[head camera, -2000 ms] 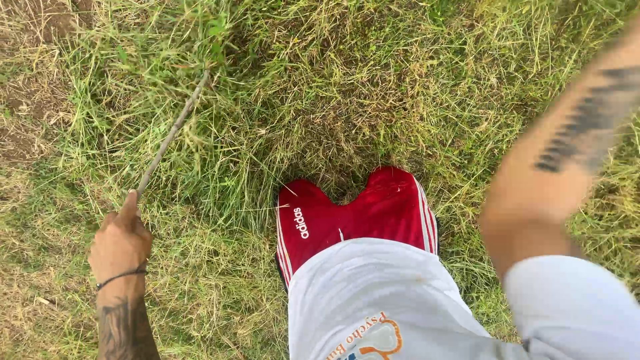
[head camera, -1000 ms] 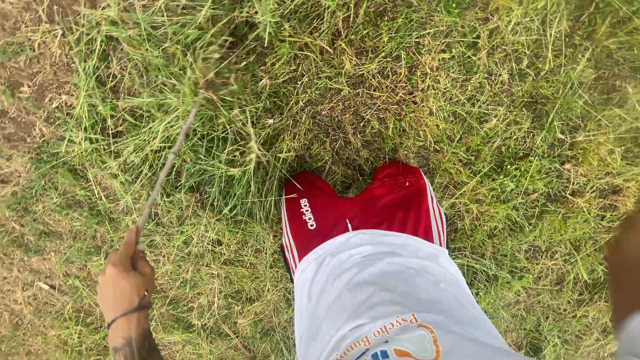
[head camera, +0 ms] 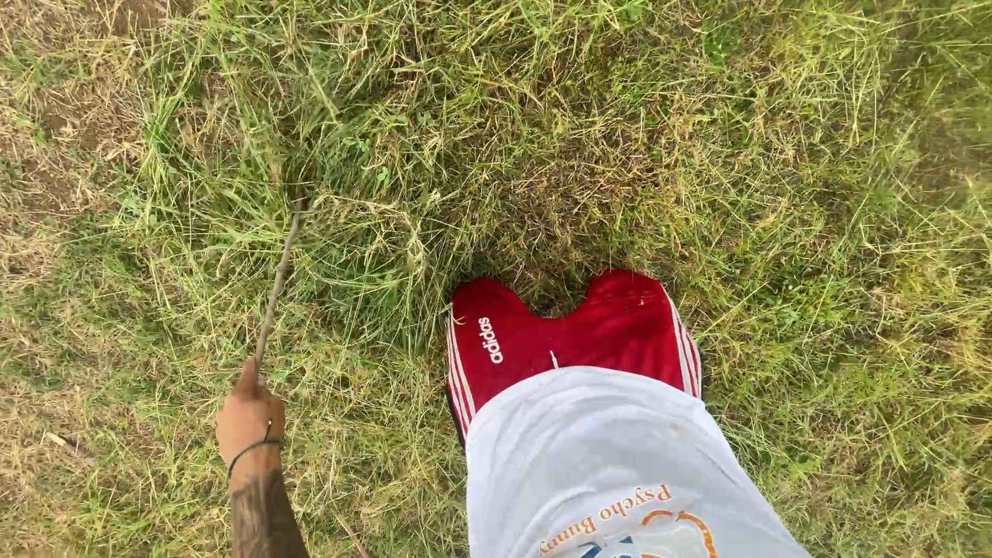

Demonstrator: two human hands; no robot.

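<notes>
My left hand (head camera: 249, 425), with a dark cord bracelet at the wrist, is closed around the near end of a thin wooden stick (head camera: 277, 298). The stick slants up and slightly right from the fist. Its far end lies among long green grass (head camera: 256, 194), where the tip is hidden. My right hand is out of view.
Below me are my red shorts (head camera: 628, 318) with white side stripes and my white printed T-shirt (head camera: 597, 434). Grass, partly dry, covers the ground around. Bare brown soil (head camera: 70, 147) shows at the upper left. A small pale twig (head camera: 60, 442) lies at the left.
The right arm, at the right side two seconds ago and only at the edge one second ago, has left the view. My left hand still holds the stick, its far end in the grass.
</notes>
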